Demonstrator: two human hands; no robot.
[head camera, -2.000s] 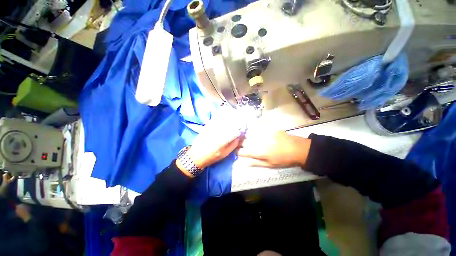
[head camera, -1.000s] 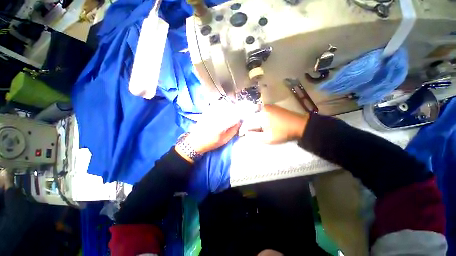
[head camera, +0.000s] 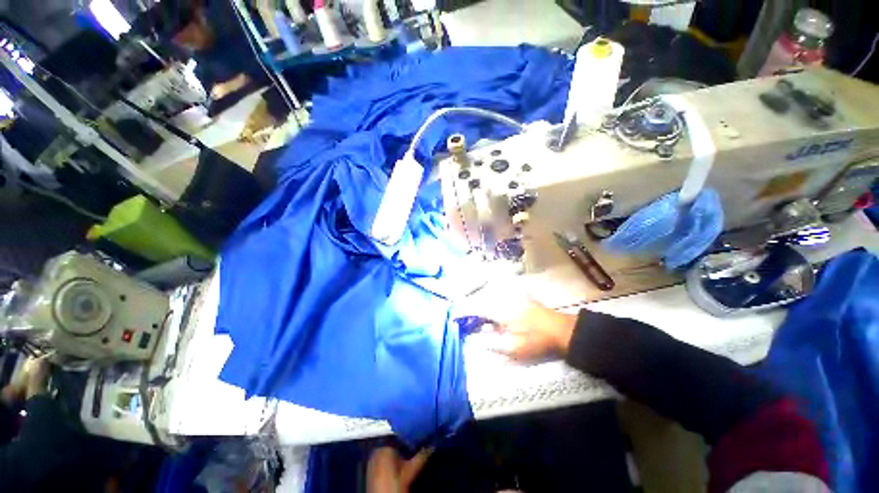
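Observation:
Bright blue cloth (head camera: 337, 318) spreads over the table left of the sewing machine head (head camera: 569, 183) and hangs over the front edge. My right hand (head camera: 525, 327) is at the cloth's right edge, just in front of the needle area. Its fingers are bent, and glare hides the tips and any grip. My left hand (head camera: 393, 470) shows only as a dim, partly hidden patch of skin below the table edge, under the hanging cloth. Glare washes out the presser foot and needle. Dark red thread snips (head camera: 584, 262) lie right of the needle.
A white lamp (head camera: 397, 200) on a thin cable hangs over the cloth. A white thread cone (head camera: 593, 82) stands behind the head. Light blue strands (head camera: 665, 226) hang on the head. Another machine (head camera: 96, 308) stands at left. More blue cloth (head camera: 834, 356) lies at right.
The view has lifted and widened, showing more cloth and machine. My left hand has left the needle area and moved below the table edge. My right hand remains near the needle, slightly farther in front.

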